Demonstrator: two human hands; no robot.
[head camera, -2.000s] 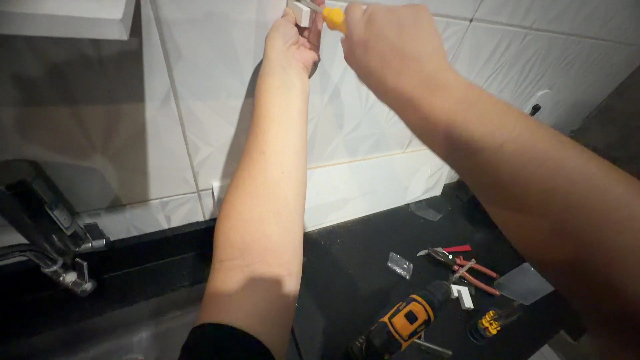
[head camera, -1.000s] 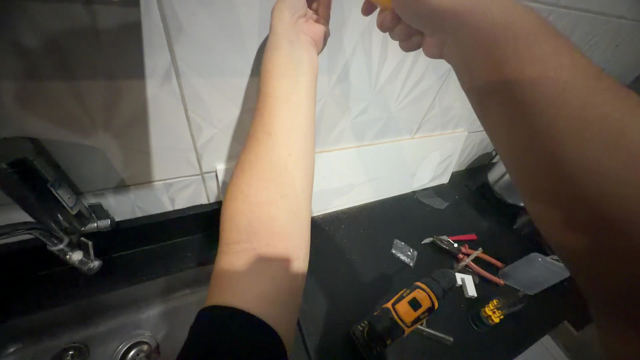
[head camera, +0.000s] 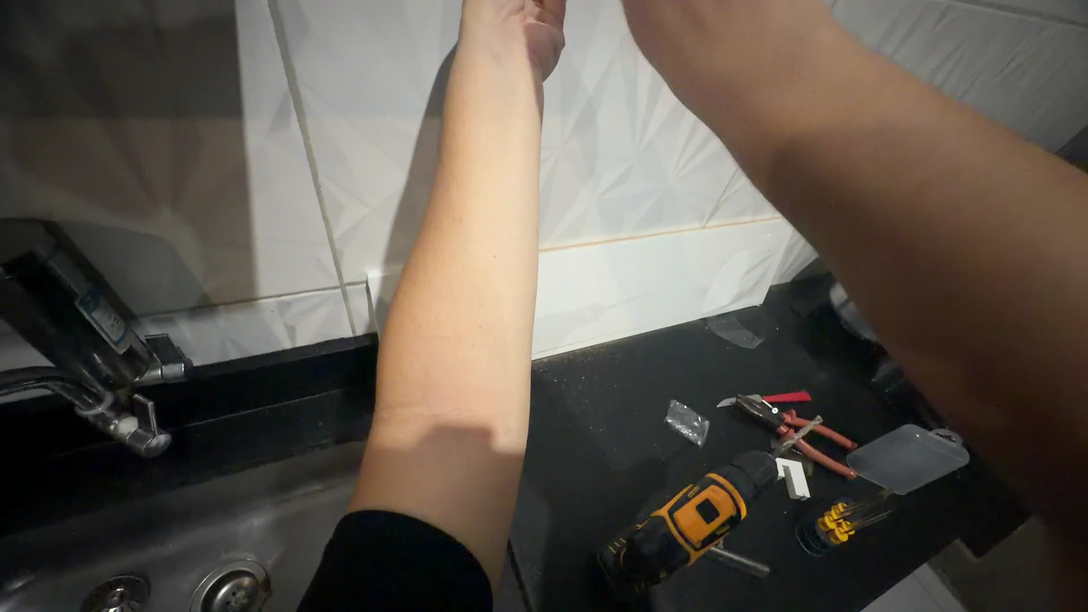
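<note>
My left hand (head camera: 531, 30) is raised against the white faceted wall tiles (head camera: 612, 161), cut off by the top edge; its fingertips and anything in them are out of view. My right forearm crosses the upper right, and the right hand itself lies beyond the top edge. On the black countertop below are a yellow and black cordless drill (head camera: 699, 516), red-handled pliers (head camera: 803, 429), a small white bracket-like piece (head camera: 795, 478), a small clear plastic bag (head camera: 687, 422) and yellow-handled screwdrivers (head camera: 837, 523).
At the left stand a chrome faucet (head camera: 127, 425) and a dark bottle-like container (head camera: 72, 314), behind a stainless steel sink (head camera: 297, 484). A clear plastic case (head camera: 909, 459) lies at the right of the counter. A white panel (head camera: 646, 280) runs along the wall's foot.
Two seconds ago my left hand held a small white piece and my right hand a yellow-handled tool; both have since passed out of view at the top.
</note>
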